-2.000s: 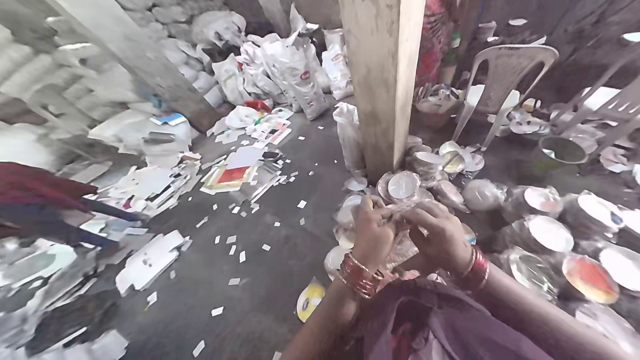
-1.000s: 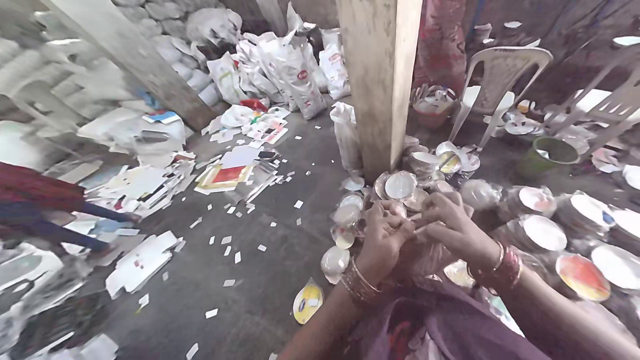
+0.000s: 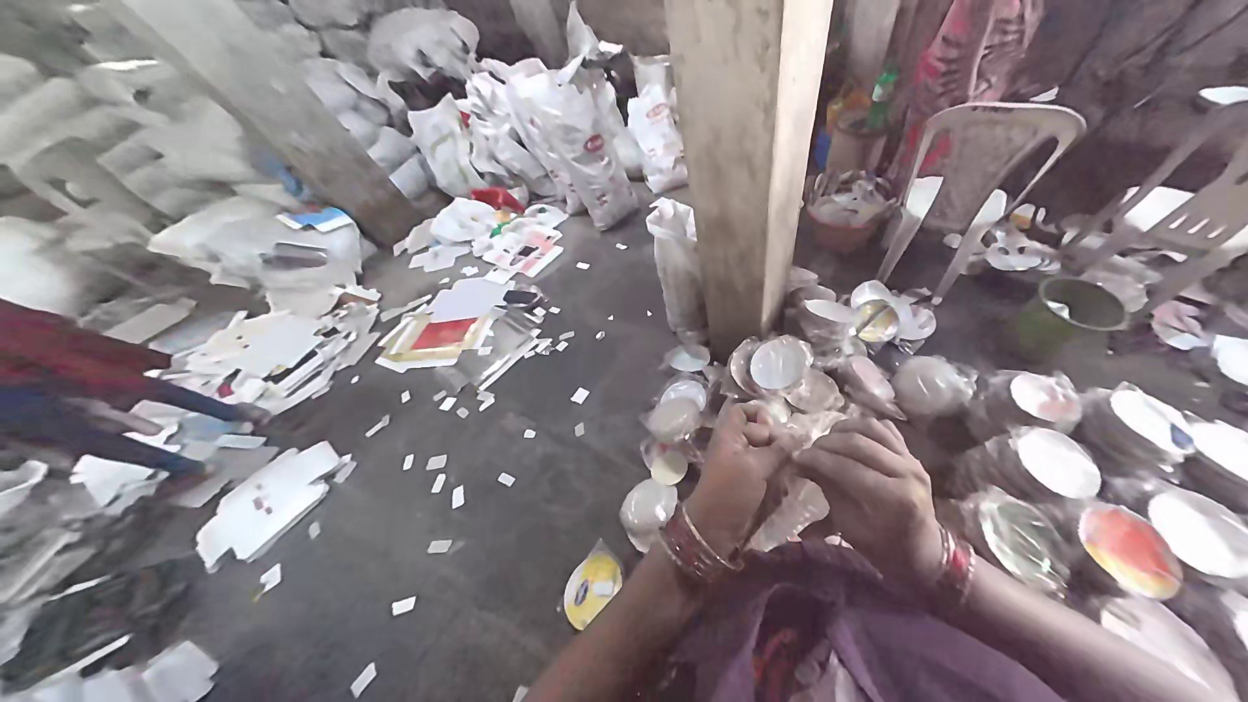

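My left hand [image 3: 736,478] and my right hand [image 3: 873,487] are close together above my lap, fingers bent, both pinching a crumpled clear plastic bag [image 3: 795,512] that hangs between them. What the bag holds is hidden. Just beyond my hands, round discs wrapped in clear film [image 3: 780,364] lie heaped at the foot of a wooden post. A yellow disc in film [image 3: 592,588] lies on the floor left of my left forearm. To the right of my right hand are several wrapped stacks of round discs [image 3: 1058,462], one with an orange-red face [image 3: 1131,549].
A wooden post [image 3: 726,175] stands ahead, with white sacks [image 3: 556,136] behind it. Paper sheets and scraps [image 3: 273,356] litter the floor at left, where a person's arms [image 3: 88,390] reach in. Plastic chairs [image 3: 975,175], a green bucket [image 3: 1082,307] and a basket [image 3: 848,210] are at right.
My hands have shifted slightly, with the fingers in new positions on the plastic. The person's arms at left remain over the paper scraps.
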